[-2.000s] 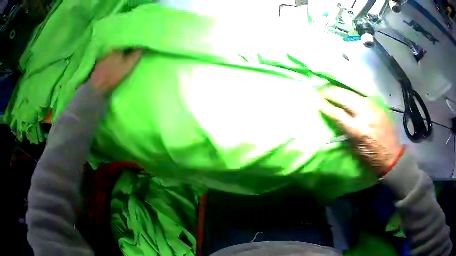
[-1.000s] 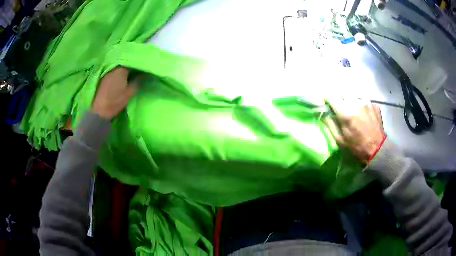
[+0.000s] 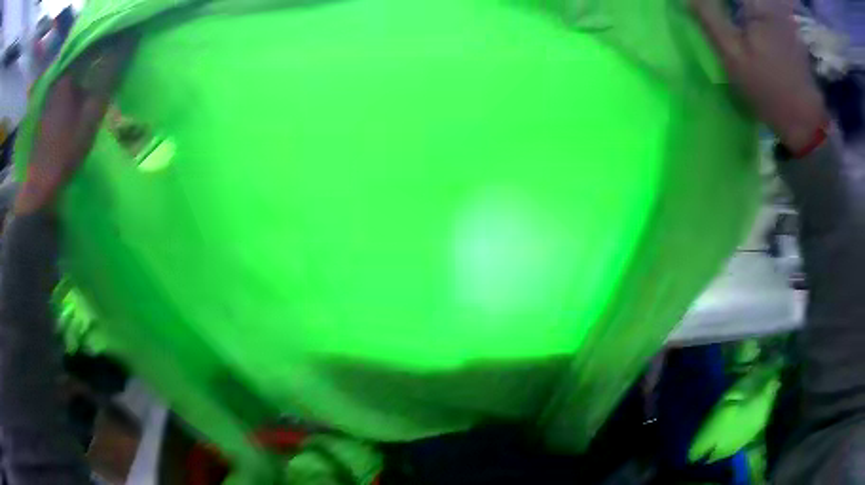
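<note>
A large bright green garment piece is held up and spread out, filling most of the view and hanging down in front of me. My left hand grips its upper left edge, with the fingers partly behind the cloth. My right hand grips its upper right edge, near the rim of the picture. The cloth is blurred and a lamp glow shows through it. It hides the machine and most of the table.
A pale table corner shows at the right. Green cloth hangs in a blue bin at the lower right. More green cloth lies by a red-orange crate below. Further green cloth shows at the left.
Both hands have risen and moved apart, lifting the garment piece from the table into a spread sheet. The shears and the sewing area are now covered from view.
</note>
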